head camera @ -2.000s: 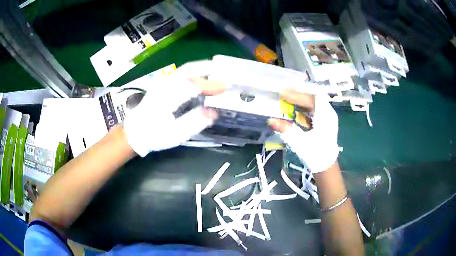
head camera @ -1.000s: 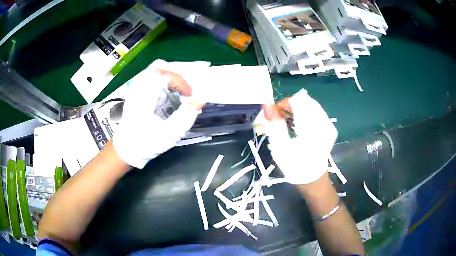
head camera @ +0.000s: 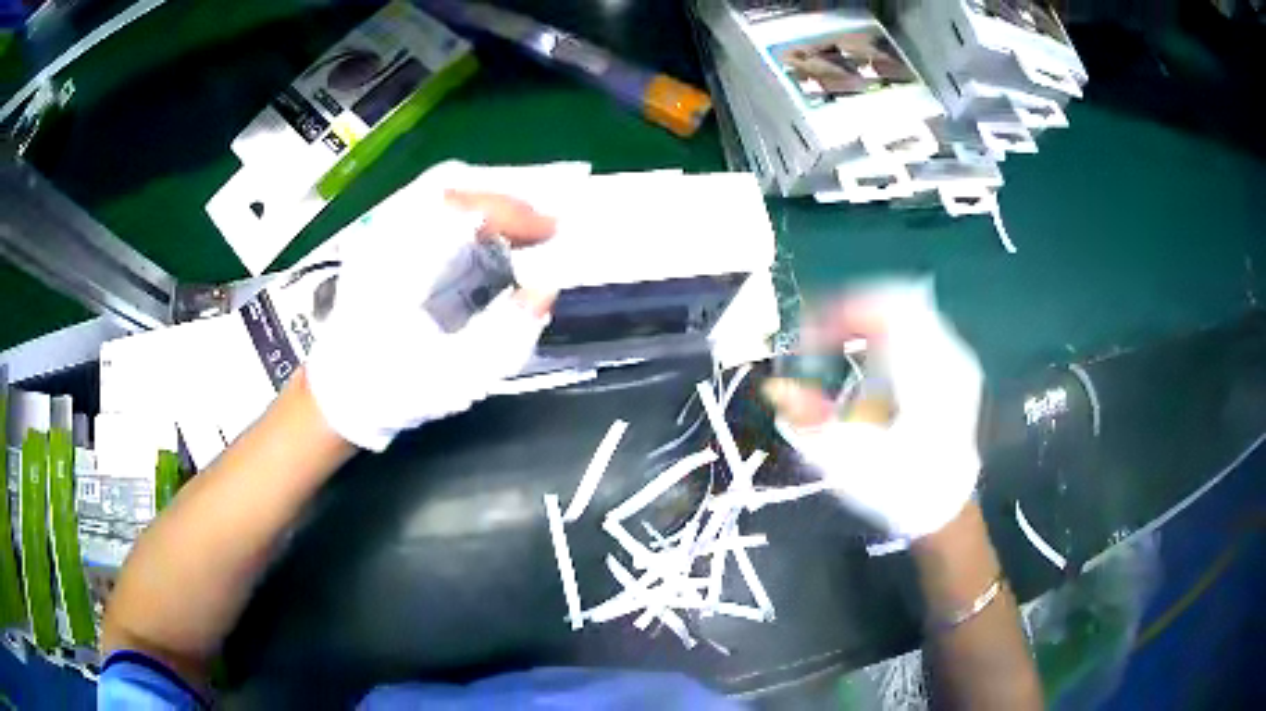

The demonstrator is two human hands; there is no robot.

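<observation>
My left hand point(head camera: 417, 313), in a white glove with bare fingertips, grips the left part of a retail box point(head camera: 653, 236). The box lies across the dark bench's far edge, its white face up and its dark side panel towards me. A white end flap point(head camera: 750, 317) stands out at its right end. My right hand point(head camera: 889, 410), also gloved, is blurred and apart from the box, to its right. A small white piece shows at its fingers; whether it is held is unclear. Peeled strips point(head camera: 680, 556) lie scattered on the bench point(head camera: 431, 535).
Stacked retail boxes with hang tabs point(head camera: 861, 84) stand at the upper right on green. Another box with a green edge point(head camera: 347, 104) lies at the upper left, near a divider bar with an orange end point(head camera: 676, 104). Green-edged boxes point(head camera: 56, 514) stand in a row at left. A metal frame point(head camera: 83, 264) is behind them.
My right hand was at the box's right end and has moved away to the right and slightly down. The right end flap now shows. My left hand has stayed on the box, which was lifted earlier.
</observation>
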